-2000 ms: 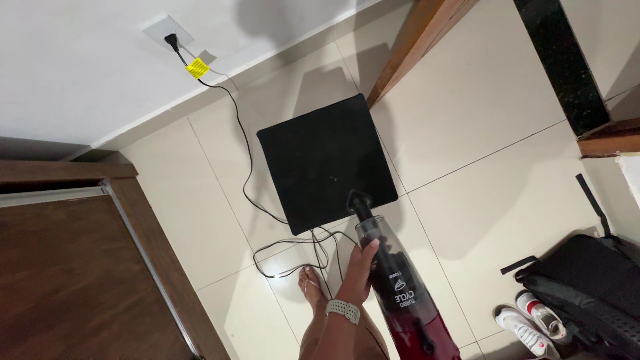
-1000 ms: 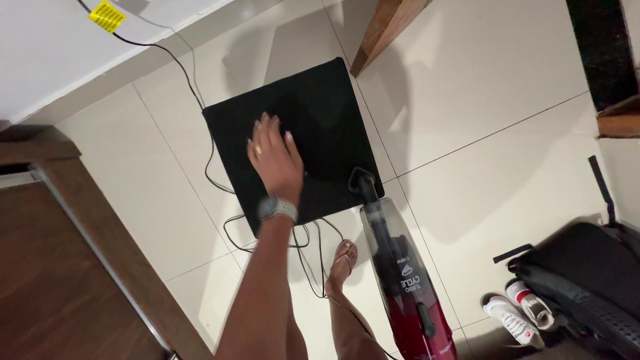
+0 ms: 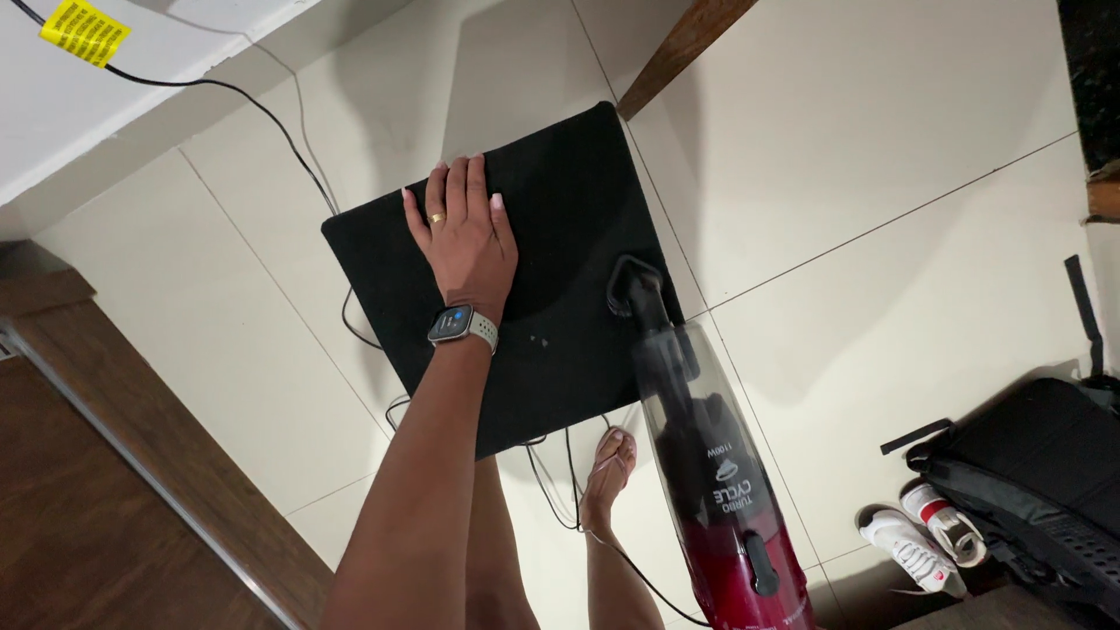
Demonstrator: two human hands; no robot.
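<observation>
My left hand (image 3: 472, 245), with a ring and a smartwatch (image 3: 453, 324), lies palm down near the far left edge of a square black fabric-covered top (image 3: 560, 227). Small pale specks (image 3: 540, 341) show below and right of the hand. A handheld vacuum cleaner (image 3: 744, 542), red with a clear smoky dust chamber, comes in from the lower right. Its black nozzle (image 3: 637, 289) rests on or just over the top's right edge. The vacuum's rear end is cut off by the frame, and my right hand is out of view.
A black power cord (image 3: 210, 83) with a yellow tag (image 3: 85, 33) runs down the wall and beside the top. My sandalled foot (image 3: 612, 464) stands below. Wooden furniture (image 3: 157, 420) is at left, a wooden leg (image 3: 674, 61) above, and white sneakers (image 3: 910, 542) and a black backpack (image 3: 1032, 464) at right.
My left hand has let go of the vacuum's clear front part and moved onto the black top, then farther toward its far edge. The nozzle stays near the top's right side.
</observation>
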